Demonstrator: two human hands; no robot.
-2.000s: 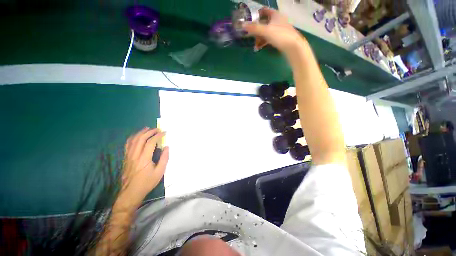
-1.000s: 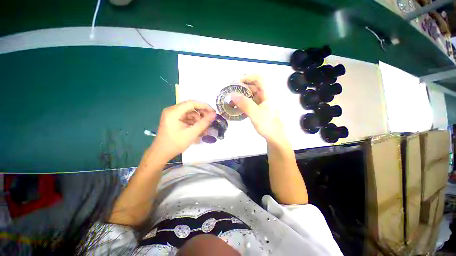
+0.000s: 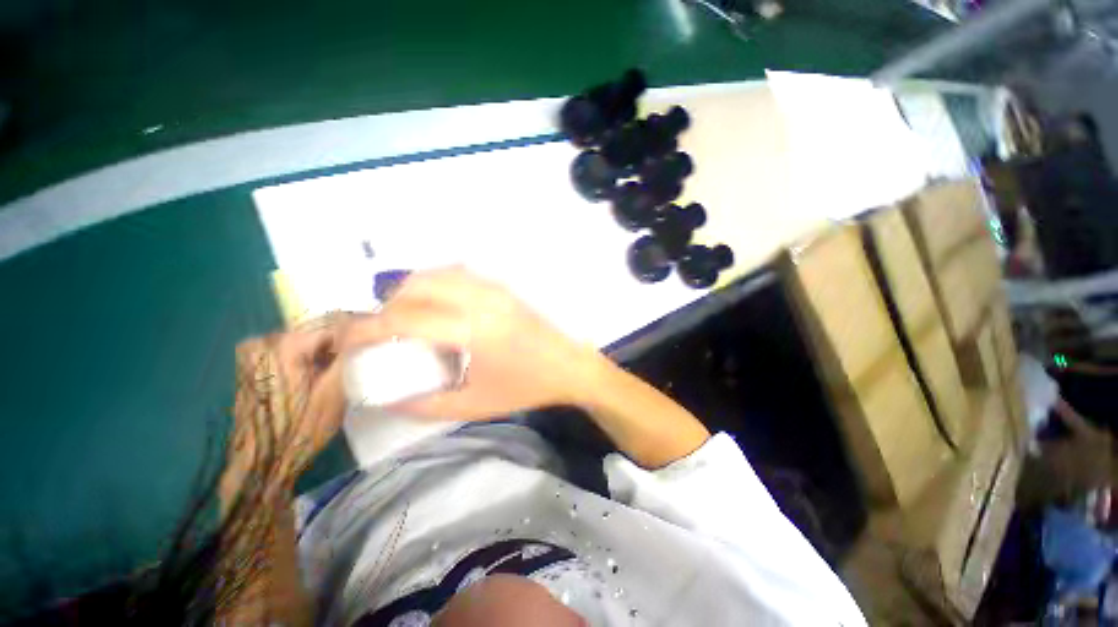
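Observation:
My two hands are together over the lower left of the white sheet, close to my body. My right hand is closed around a round, pale silver unit, blurred by motion. My left hand grips the unit's left side and is partly hidden behind hair strands. A bit of purple shell shows just above the fingers; the hands hide how it joins the silver part. Black flanged collars stand grouped in rows on the sheet's right part.
Yellow tape marks the sheet's left edge. A pale rail runs behind, beside the green conveyor. A black bin is below the bench edge. Cardboard cartons stand at right. A small dark speck lies on the sheet.
The view has turned and shifted. My hands have come together and closer to my body; the silver ring face and purple shell, seen separately before, are now mostly covered. The collars keep their grouping.

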